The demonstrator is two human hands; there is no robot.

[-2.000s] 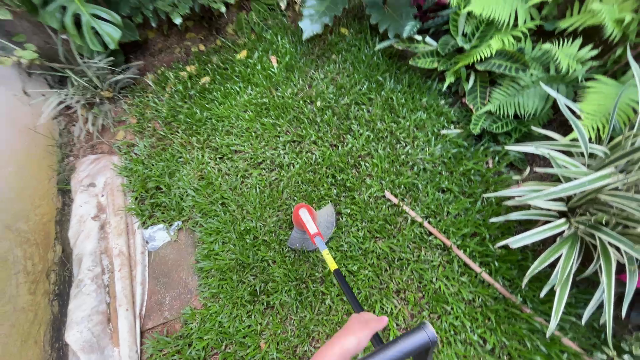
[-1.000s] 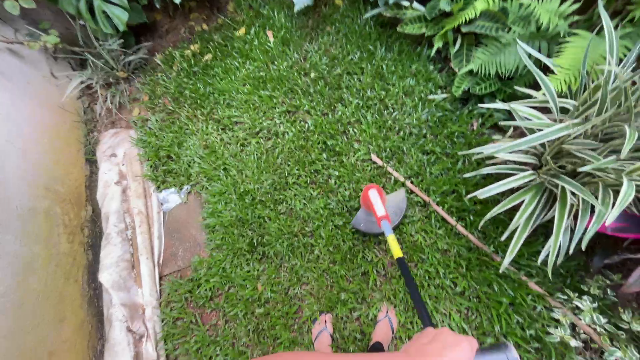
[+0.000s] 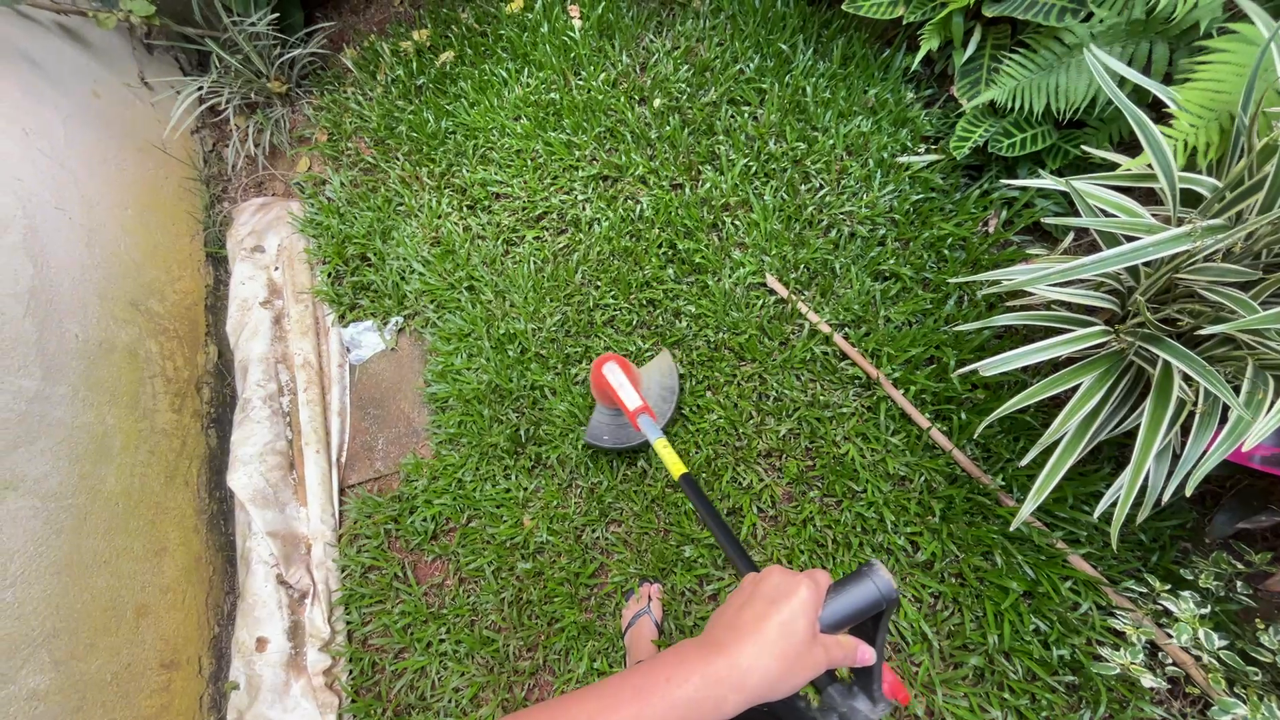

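Observation:
My left hand [image 3: 775,630] comes in from the bottom edge and is closed around the black front handle [image 3: 860,598] of a string trimmer. The trimmer's black shaft [image 3: 718,525], with a yellow band, slants up and left to a red head [image 3: 618,385]. A grey, half-round guard [image 3: 650,405] sits around that head, low over the grass [image 3: 560,250]. A red part shows beside the handle near the bottom edge. My right hand is not in view. Below the head, left of my hand, a foot in a dark flip-flop [image 3: 641,620] stands on the grass.
At left a stained wall [image 3: 90,380] runs beside a dirty white cloth [image 3: 265,400], a flat slab [image 3: 385,410] and a crumpled plastic scrap [image 3: 367,340]. A long thin stick [image 3: 900,400] lies diagonally at right. Striped-leaf plants [image 3: 1150,300] and ferns [image 3: 1060,75] border the right side.
The trimmer head swung right toward the stick, then back left. My left hand has stayed on the handle. Two feet showed one second ago; one shows now.

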